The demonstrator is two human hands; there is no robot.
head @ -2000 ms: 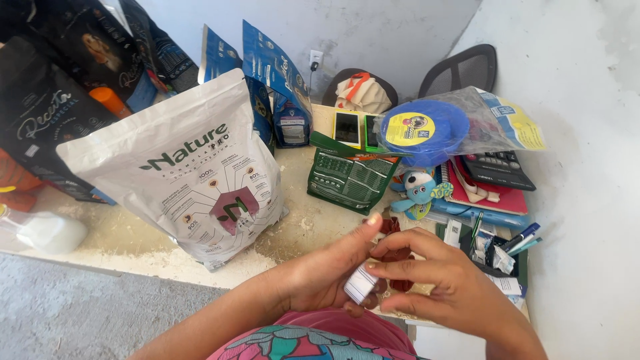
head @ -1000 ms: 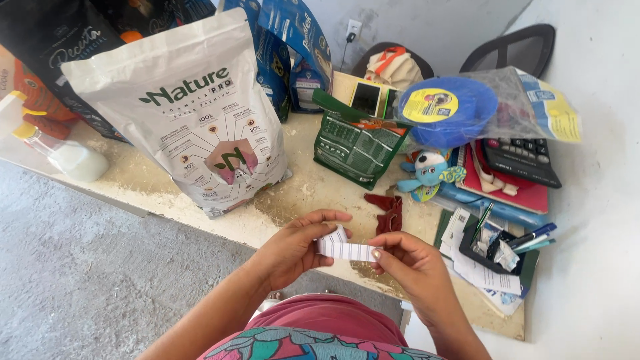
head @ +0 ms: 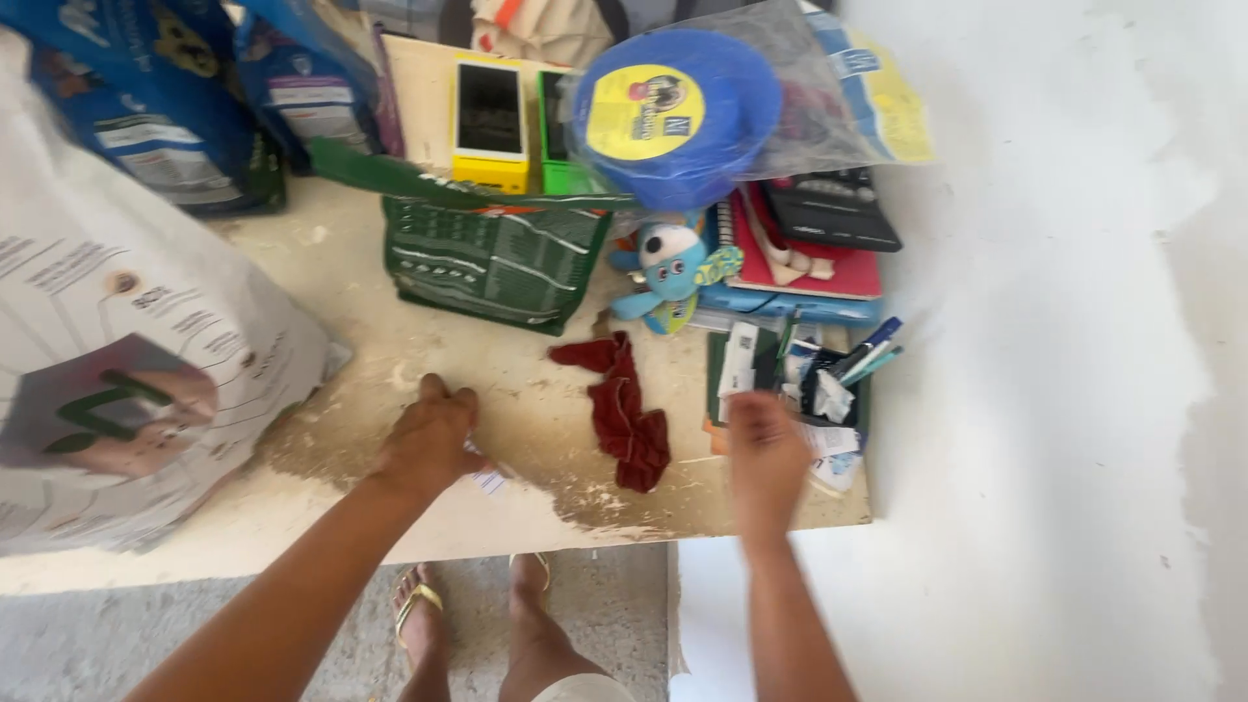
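Observation:
My left hand (head: 429, 439) rests low on the worn tabletop, against a small striped paper strip (head: 487, 478) partly hidden under its thumb; whether it grips the strip is unclear. Blurred by motion, my right hand (head: 768, 448) is over the front of a pen holder area, with its fingers curled beside a white printed slip (head: 738, 359). I cannot tell whether it holds anything. Between my hands lies a crumpled dark red cloth (head: 624, 414). Right of the slip, a dark pen holder (head: 829, 390) contains pens and crumpled paper.
A large white pet food bag (head: 146, 390) stands at left. Behind are a green pouch (head: 497, 258), a blue plush toy (head: 671, 268), a blue plastic-wrapped bowl (head: 678, 117), a calculator (head: 834, 210) and a red notebook (head: 819, 273). The table's front edge and a wall bound the area.
My hands have moved apart; a second ago they held the striped paper strip between them. The strip is now down by my left hand, and my right hand has moved to the pen holder. The view has moved closer.

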